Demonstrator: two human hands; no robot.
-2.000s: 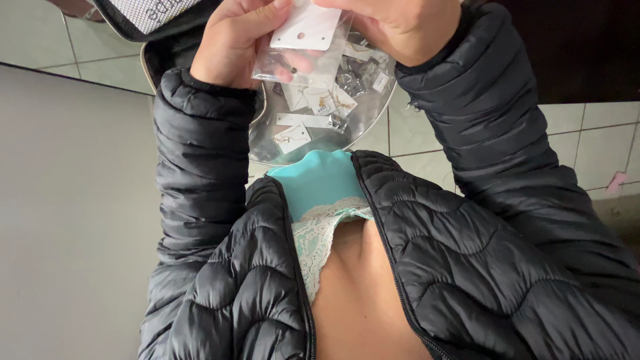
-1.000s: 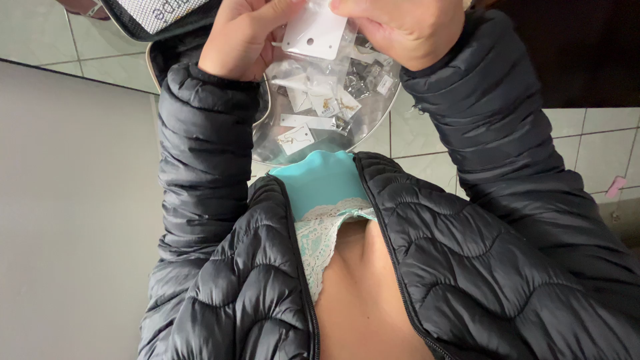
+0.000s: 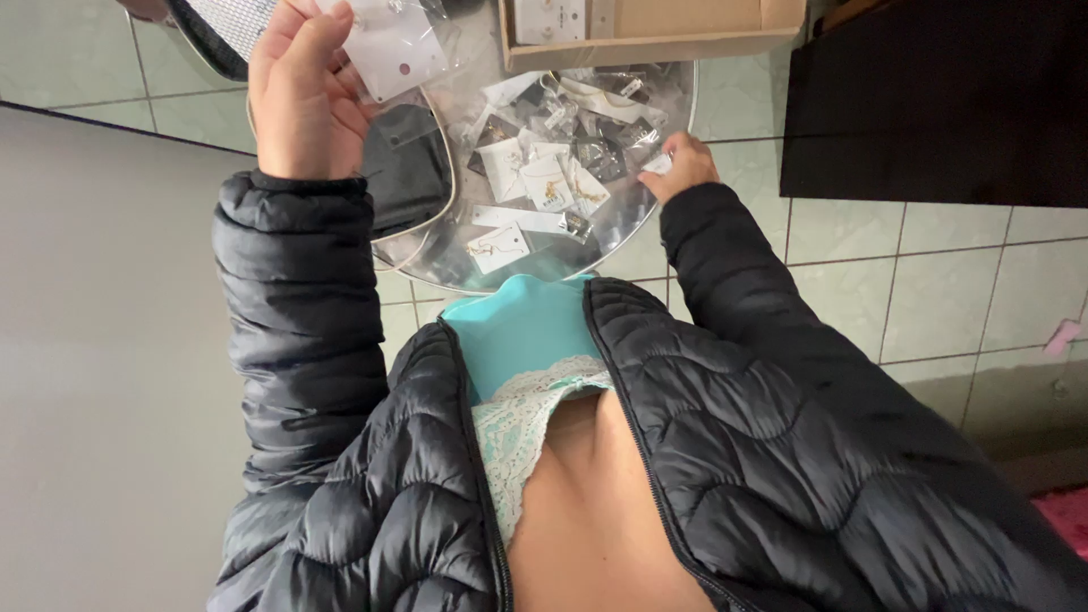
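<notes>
My left hand [image 3: 310,93] is raised at the upper left, its fingers and thumb gripping a clear plastic bag with a white jewelry card [image 3: 395,51] inside. Low at the right rim of a round glass table [image 3: 612,229], my right hand [image 3: 682,166] pinches a small white packet [image 3: 660,163]. Between the hands lies a pile of bagged jewelry cards, among them a white card with a gold-coloured piece [image 3: 546,184] and a white card with a thin chain [image 3: 497,248]. A long white card strip [image 3: 518,218] lies between the pile and the chain card.
A cardboard box [image 3: 654,51] holding white cards stands at the table's far side. A dark case with a pale edge [image 3: 412,170] lies open at the left, near a white textured case part [image 3: 223,30]. Dark furniture [image 3: 926,110] stands at the right, over a tiled floor [image 3: 850,238].
My right hand has left the bagged card and moved down to the table's right rim. My left hand still holds the bagged card. The view has shifted, showing the cardboard box.
</notes>
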